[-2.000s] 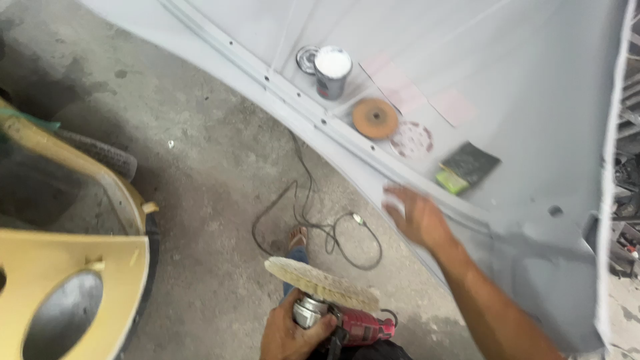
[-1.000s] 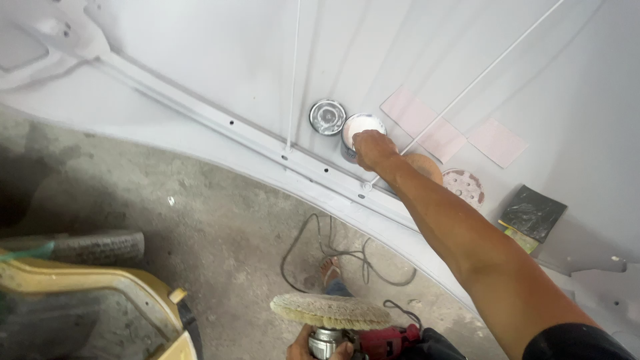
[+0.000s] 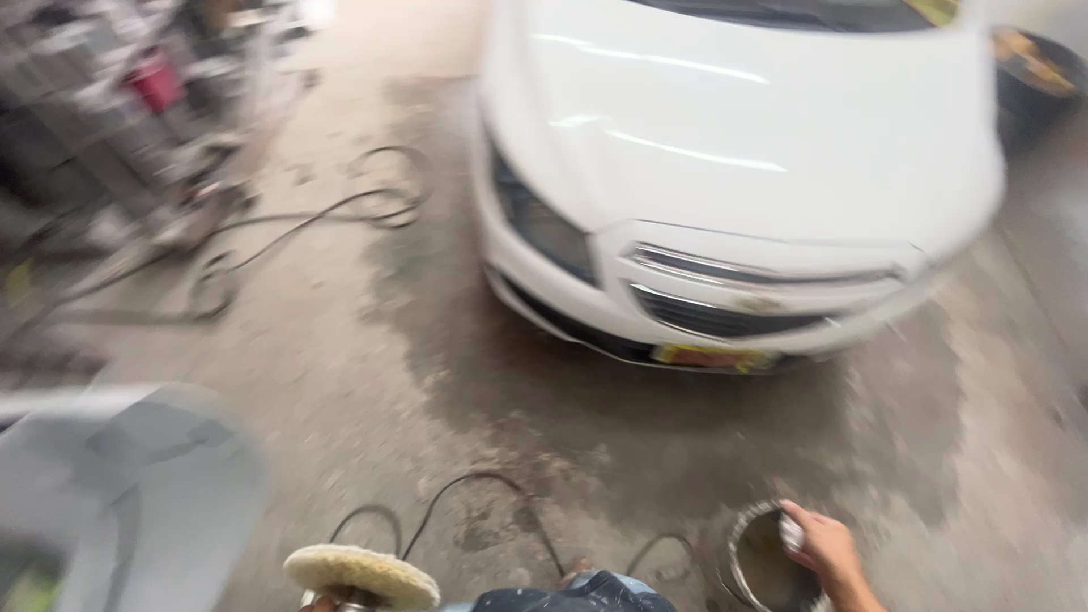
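Note:
At the bottom left of the head view, a power polisher's round fluffy pad (image 3: 361, 574) faces upward, with its metal neck below. My left hand (image 3: 320, 604) shows only partly beneath the pad, around the tool; most of the tool's body is out of frame. Near the bottom right, my right hand (image 3: 823, 546) has its fingers at the rim of a round open container (image 3: 741, 557), which looks dull grey-brown inside. A small whitish, shiny thing shows beneath these fingers; blur hides what it is.
A white car's front (image 3: 722, 178) stands ahead on the stained concrete floor (image 3: 544, 442). Black cable (image 3: 480, 476) loops near my legs, and more cable (image 3: 297, 223) lies left. A grey panel (image 3: 170, 476) is at lower left, blurred clutter (image 3: 102, 127) at upper left, a dark bin (image 3: 1033, 93) at upper right.
The view has swung from the grey panel to the car. My right hand, one second ago at the small tin on the panel, is now at the larger container's rim. The polisher stays in my left hand.

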